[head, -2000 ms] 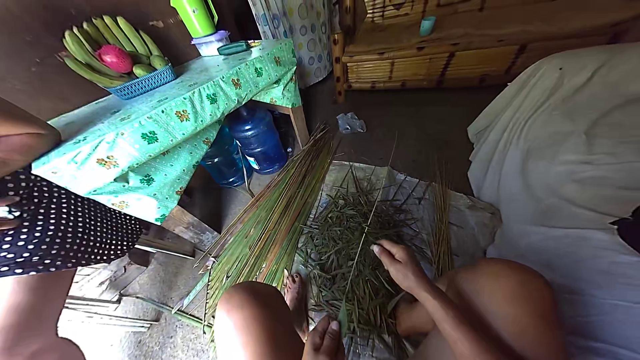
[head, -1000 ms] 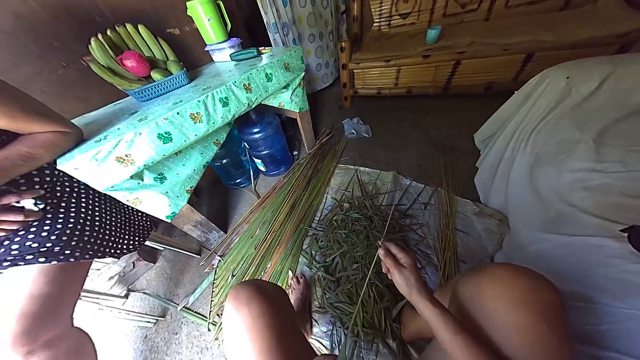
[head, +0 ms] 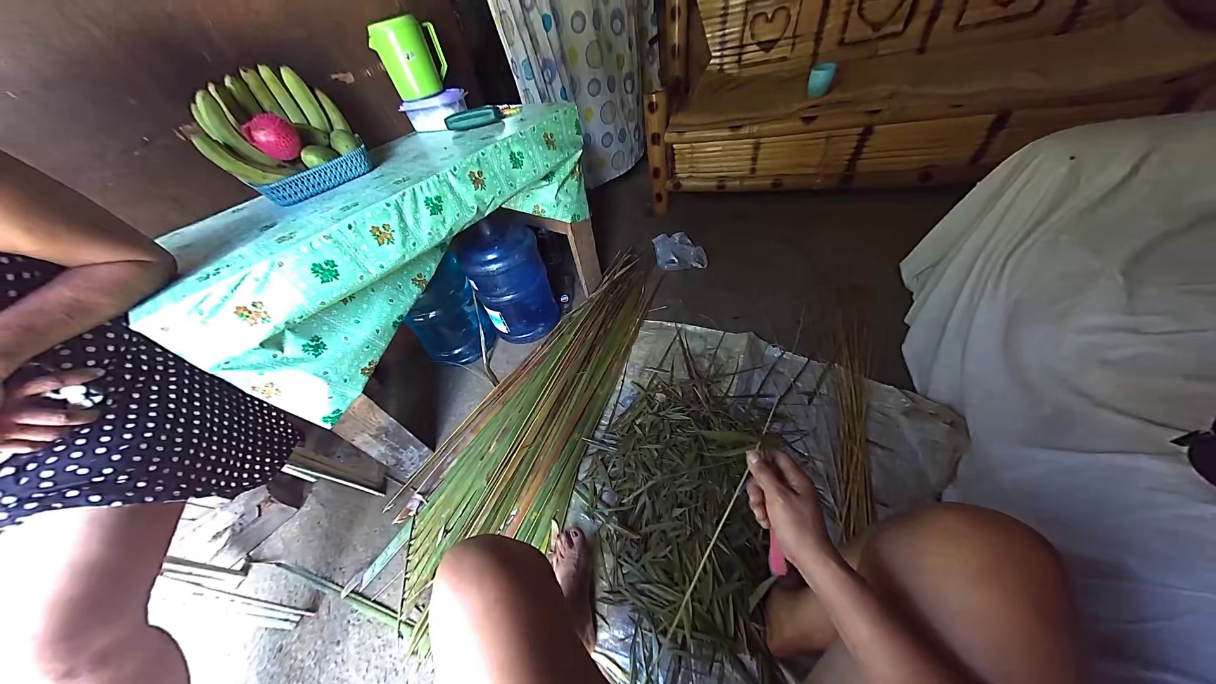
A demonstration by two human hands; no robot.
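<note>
My right hand (head: 787, 499) is closed around a thin palm-leaf midrib (head: 714, 543), and a pink handle (head: 777, 554) shows below its fingers. Under it lies a heap of cut green leaf strips (head: 665, 494) on a pale plastic sheet (head: 898, 432). Left of the heap, a large bundle of long palm leaflets (head: 532, 418) fans out beside my bare foot (head: 573, 570). A bundle of stripped brown midribs (head: 853, 446) rests to the right of the heap. My left hand is out of view.
A table with a green patterned cloth (head: 328, 275) holds a blue fruit basket (head: 318, 179); blue water jugs (head: 513, 280) stand beneath. Another person in a dotted garment (head: 142, 418) is at the left. A bamboo bench (head: 836, 157) stands behind, and white cloth (head: 1073, 313) drapes at right.
My left hand, at the bottom edge two seconds ago, has gone out of view. A pink handle now shows at my right hand.
</note>
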